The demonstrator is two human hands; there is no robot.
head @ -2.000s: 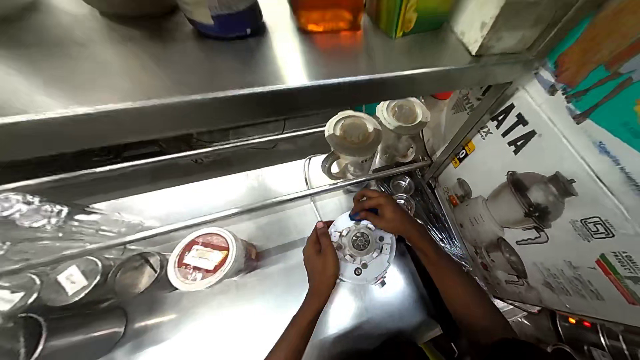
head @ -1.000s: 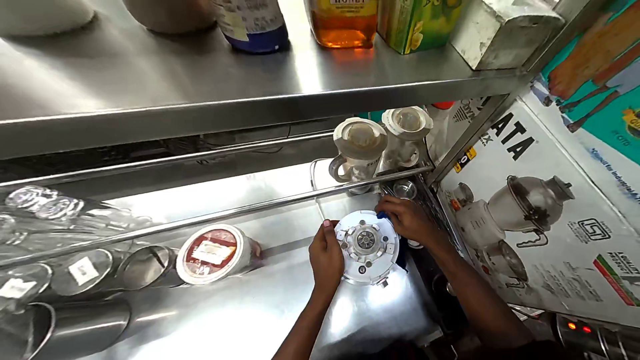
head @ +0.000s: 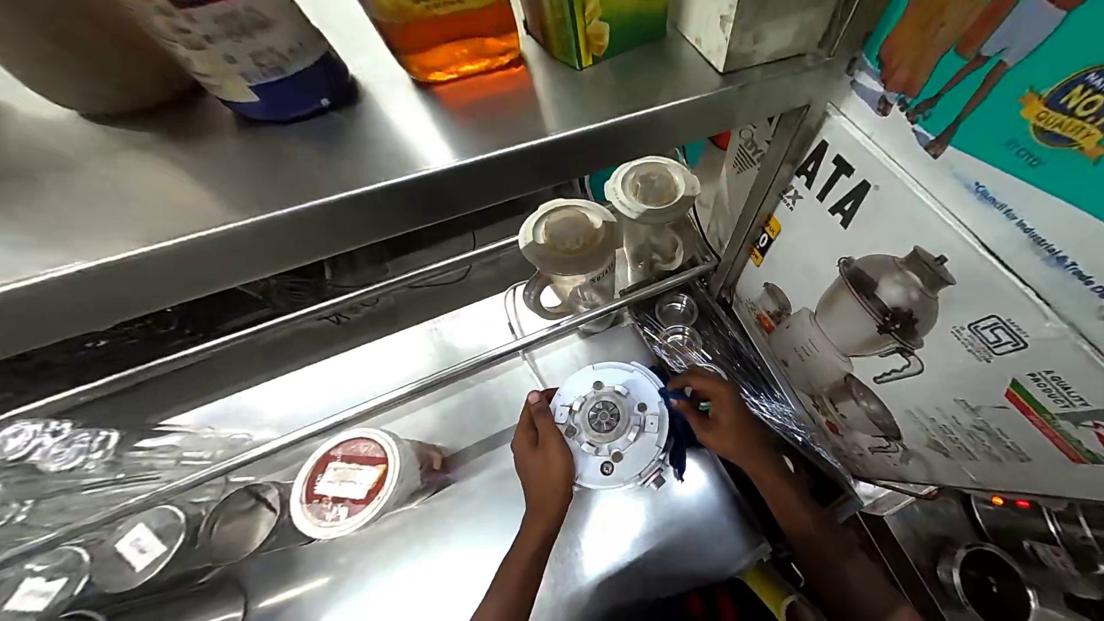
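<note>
A round white mixer grinder base (head: 610,425) with a metal coupler in its middle stands on the steel counter (head: 448,552), seen from above. My left hand (head: 545,448) grips its left rim, the thumb at the edge. A dark blue cloth (head: 678,431) hangs down the right side of the base. My right hand (head: 709,414) pinches the cloth between thumb and fingers at the right rim.
Two lidded blender jars (head: 571,259) stand behind a steel rail. To the left are a white tub with a red label (head: 345,483) and several steel containers (head: 241,522). A printed carton (head: 931,328) borders the right; a steel shelf (head: 483,164) overhangs the back.
My right hand has moved from the upper right rim of the base down along its right side. More of the blue cloth shows. My left hand stays at the left rim.
</note>
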